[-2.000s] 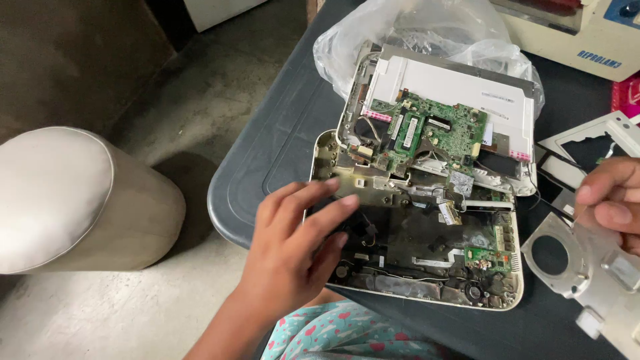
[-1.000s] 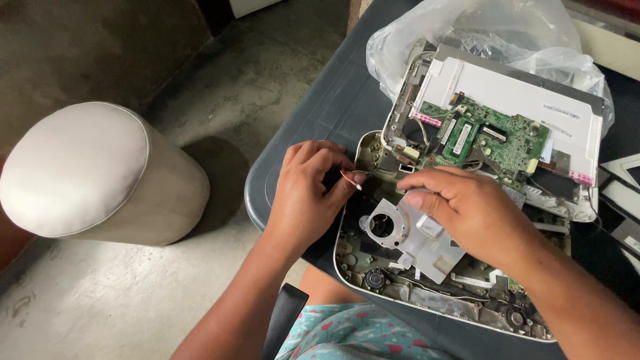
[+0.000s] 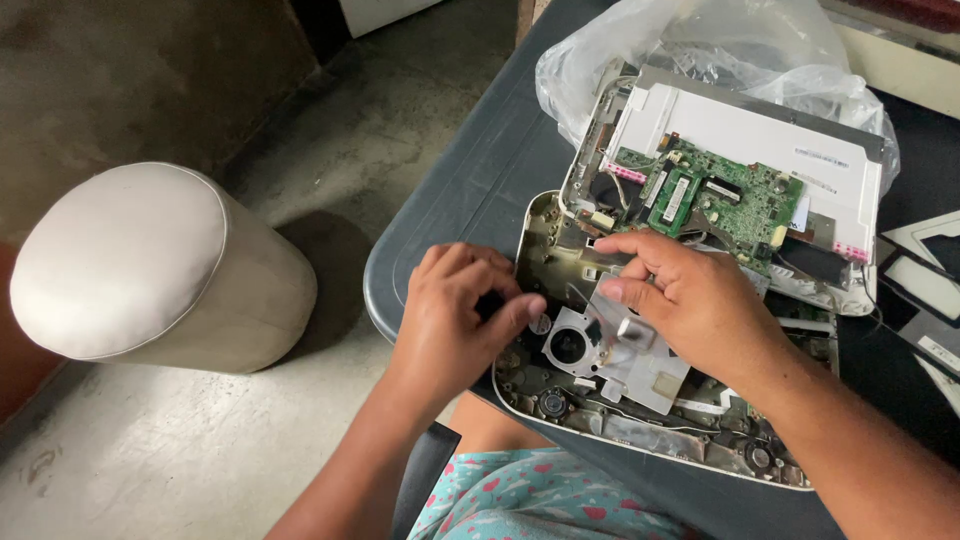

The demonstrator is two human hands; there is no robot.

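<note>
My left hand (image 3: 469,315) is over the left edge of an opened laptop base (image 3: 652,442), its fingers curled and its thumb beside a small round part (image 3: 540,324) with a silver label. Whether it grips that part is hidden. My right hand (image 3: 675,304), thumb and index finger apart, hovers over a flat metal bracket (image 3: 652,375) with a round opening. The bracket lies tilted in the base. A thin blurred wire runs between the hands. Behind, a green circuit board (image 3: 750,195) with a memory module (image 3: 675,202) rests on the back of a display panel (image 3: 847,161).
A clear plastic bag (image 3: 592,67) lies behind the panel on the dark plastic table (image 3: 465,217). Pale frame pieces (image 3: 922,281) are at the right. A round padded stool (image 3: 127,262) stands on the floor at left. Small speakers (image 3: 555,403) sit along the base's front edge.
Two seconds ago the metal bracket was by my right hand at the right; now it lies in the laptop base. My left hand no longer shows the red wire seen one second ago at its fingertips.
</note>
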